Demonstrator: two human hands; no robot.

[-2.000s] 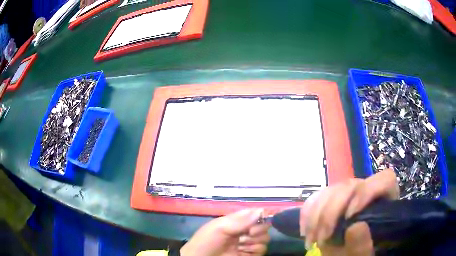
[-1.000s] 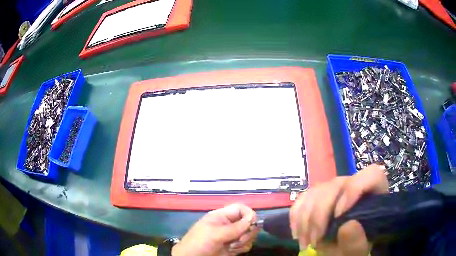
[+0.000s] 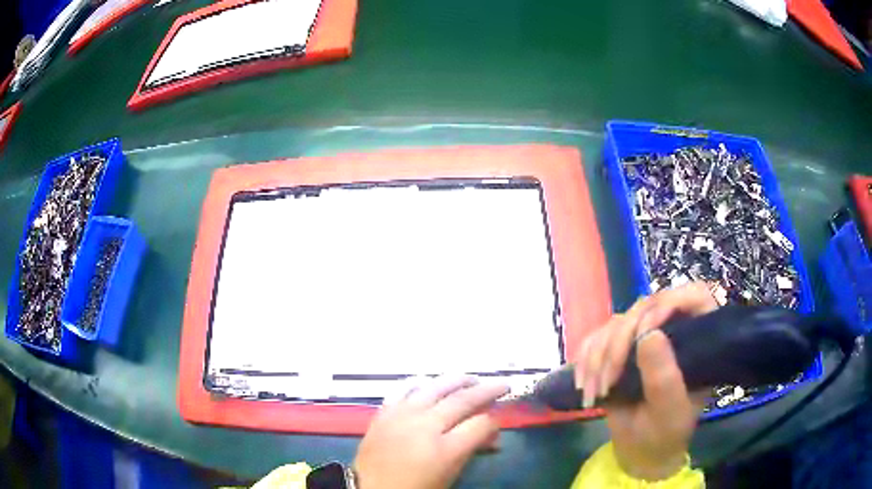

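Note:
The white screen panel [image 3: 382, 277] with a thin black edge lies in the orange-red foam fixture [image 3: 196, 315]. My right hand [image 3: 650, 382] is shut around the black electric screwdriver [image 3: 731, 349], held nearly level, its tip pointing left at the panel's lower right edge. My left hand [image 3: 432, 432] lies at the panel's lower edge, fingers pointing right towards the screwdriver tip. The fingertips are blurred, and I cannot tell if they hold a screw or bracket.
A large blue parts bin [image 3: 615, 158] of metal pieces is at right, partly behind the screwdriver. Another large bin [image 3: 110, 158] and a small screw bin [image 3: 134, 272] are at left. A spare panel [image 3: 234, 43] in its fixture lies further back. A cord trails right.
Both hands have moved from below the fixture up to the panel's lower right edge, bringing the screwdriver tip there. The left fingers have stretched out. The view has shifted right.

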